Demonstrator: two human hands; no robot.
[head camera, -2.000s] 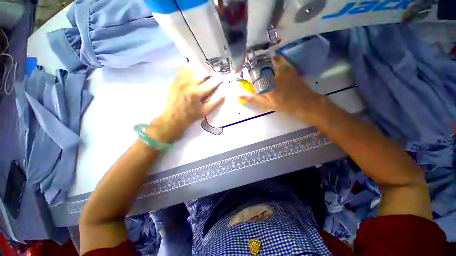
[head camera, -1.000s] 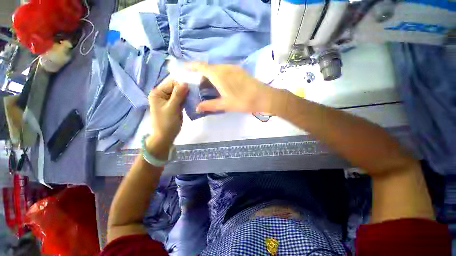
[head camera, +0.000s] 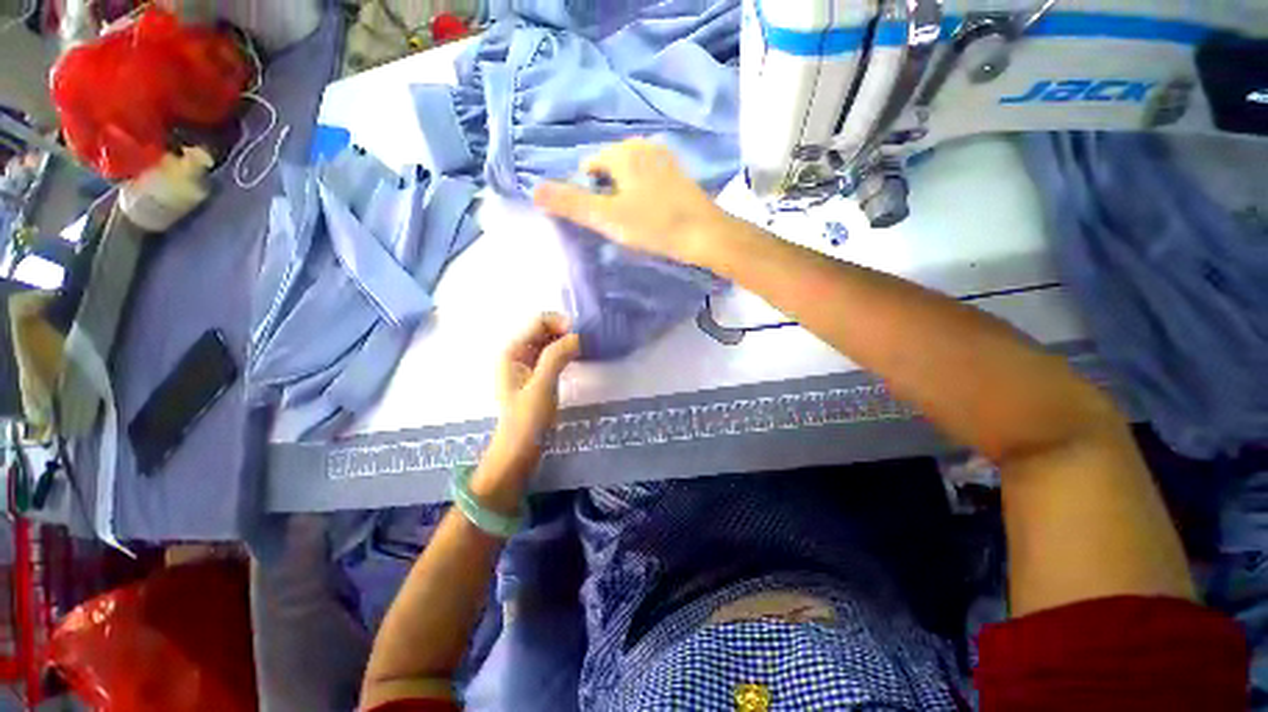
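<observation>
A light blue sleeve piece (head camera: 633,299) with a banded edge lies on the white table left of the needle area. My left hand (head camera: 535,373) pinches the lower end of its band near the ruler. My right hand (head camera: 643,209) holds the upper end of the band between thumb and fingers. Cuffed sleeves (head camera: 612,91) with gathered, banded ends lie behind my right hand. The sewing machine's presser foot and needle area (head camera: 814,195) is right of my right hand, with no hand at it.
Loose cuff strips (head camera: 355,264) lie at the table's left. A phone (head camera: 184,401), a thread cone (head camera: 167,192) and a red bag (head camera: 150,91) are farther left. Draped blue cloth (head camera: 1161,278) is at the right. A printed ruler (head camera: 751,417) runs along the front edge.
Both hands have left the needle area and moved left. Since the last earlier frame, my left hand has moved down and right, and the piece is spread between both hands.
</observation>
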